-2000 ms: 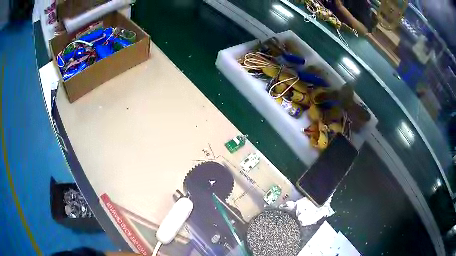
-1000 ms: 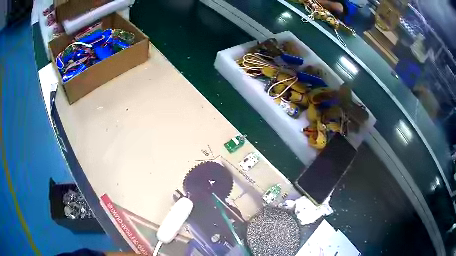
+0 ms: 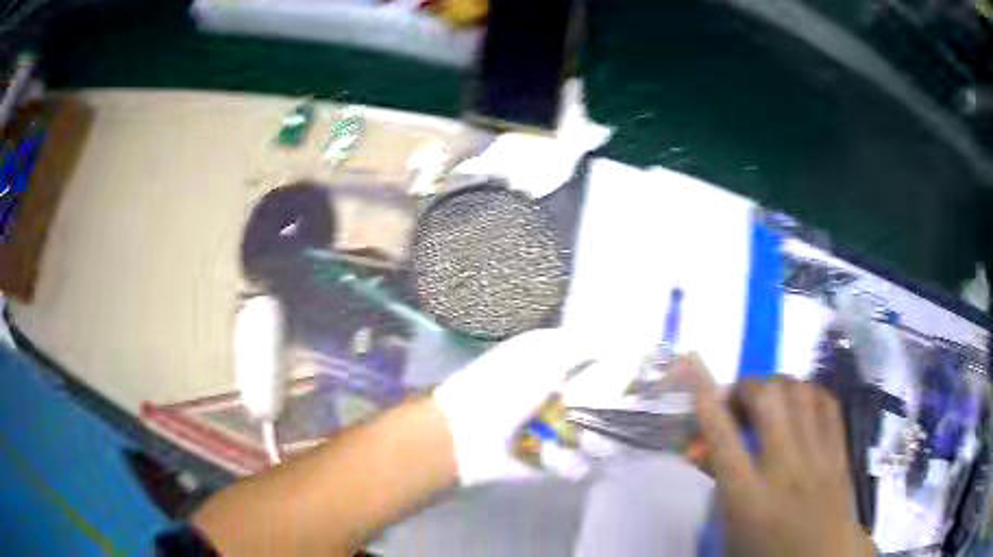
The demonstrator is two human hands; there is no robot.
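My left hand (image 3: 506,397), in a white glove, is at the lower middle and holds a small yellow unit with blue bits (image 3: 548,432) at its fingers. My bare right hand (image 3: 779,452) is to the right, closed around the handles of the pliers. The grey jaws of the pliers (image 3: 637,429) point left towards the glove and the unit. Blur hides whether the jaws touch the unit. A small blue-purple screwdriver (image 3: 673,318) lies on the white paper (image 3: 637,239) just above my right fingers.
A round dish of small speckled parts (image 3: 490,261) stands above the glove. A white oblong device (image 3: 259,357) lies left, with small circuit boards (image 3: 344,133) beyond. The phone (image 3: 525,60) and crumpled tissue (image 3: 544,152) are at the back. Cluttered parts (image 3: 926,424) lie far right.
The view has swung right and down, so the bench things sit further left and higher. Both hands have come into view, with the yellow unit and the pliers.
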